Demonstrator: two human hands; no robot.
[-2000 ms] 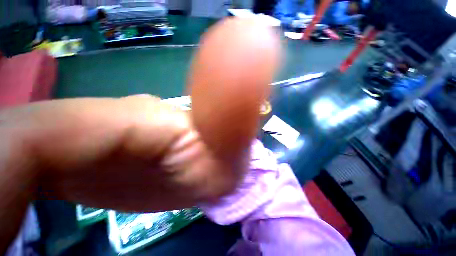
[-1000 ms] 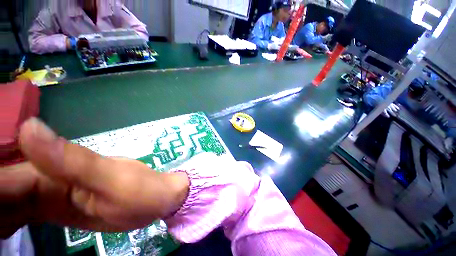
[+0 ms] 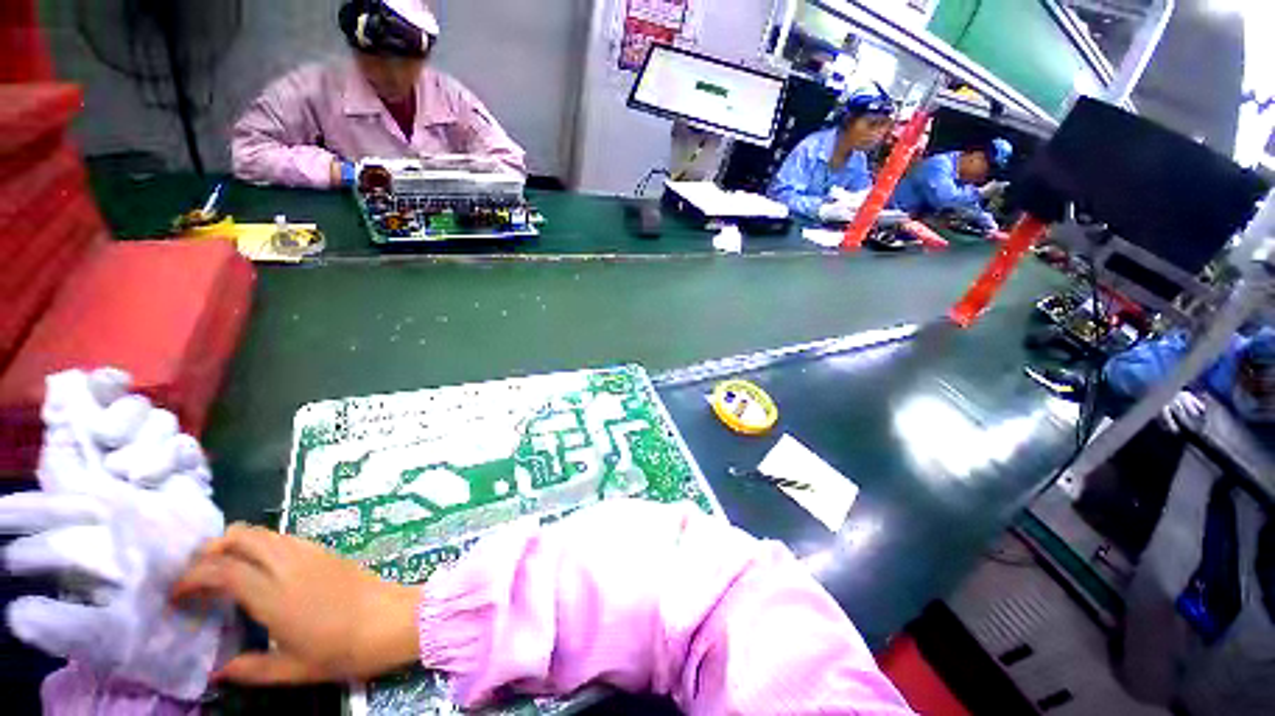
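Observation:
My left hand (image 3: 119,560) is at the lower left in a white knit glove, with a pink sleeve below it. White glove fingers point up and left; whether a second glove is bunched there I cannot tell. My bare right hand (image 3: 315,609) reaches across from the right in a pink sleeve, its fingers and thumb on the white fabric near the left palm and cuff. A large green circuit board (image 3: 476,469) with silver-white traces lies on the bench, its lower part hidden under my right forearm.
Red slabs (image 3: 133,329) are stacked at left. A yellow ring (image 3: 744,407) and a white label sheet (image 3: 811,483) lie right of the board. A person in pink (image 3: 378,119) sits opposite behind a finned board (image 3: 448,203). People in blue and a dark monitor (image 3: 1140,182) are at right.
The view has shifted, showing more of the bench and the people. My right hand has gone from a blurred raised position to the white glove, which has come into view at lower left.

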